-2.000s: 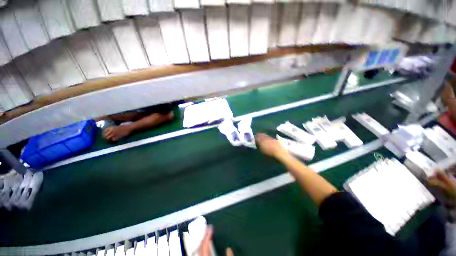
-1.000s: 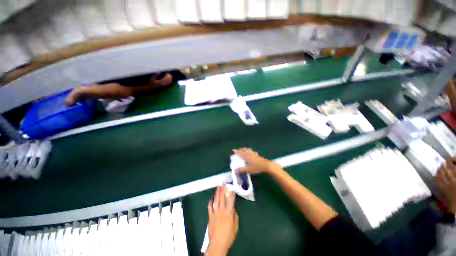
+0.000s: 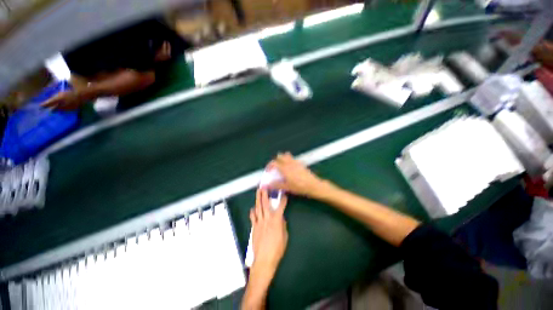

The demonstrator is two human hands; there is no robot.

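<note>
A wrapped product (image 3: 274, 195), white with a dark grey part, lies between my two hands on the green bench beside the metal rail. My right hand (image 3: 292, 175) has its fingers on the far end of the product. My left hand (image 3: 268, 225) lies over its near end. A slim white unit box (image 3: 249, 249) shows as a narrow strip along the left side of my left hand; most of it is hidden under the hand. The view is blurred.
An open-box stack (image 3: 145, 266) stands at the near left, another white block (image 3: 464, 163) at the right. On the belt lie a wrapped product (image 3: 291, 80) and several white boxes (image 3: 388, 82). Opposite, a person's arm reaches over a blue tote (image 3: 39, 124). A white stack (image 3: 229, 60) lies by the far rail.
My right hand has come back from the belt and holds a wrapped product against my left hand, now closer than a second ago. The view has tilted down and the overhead boxes have left it.
</note>
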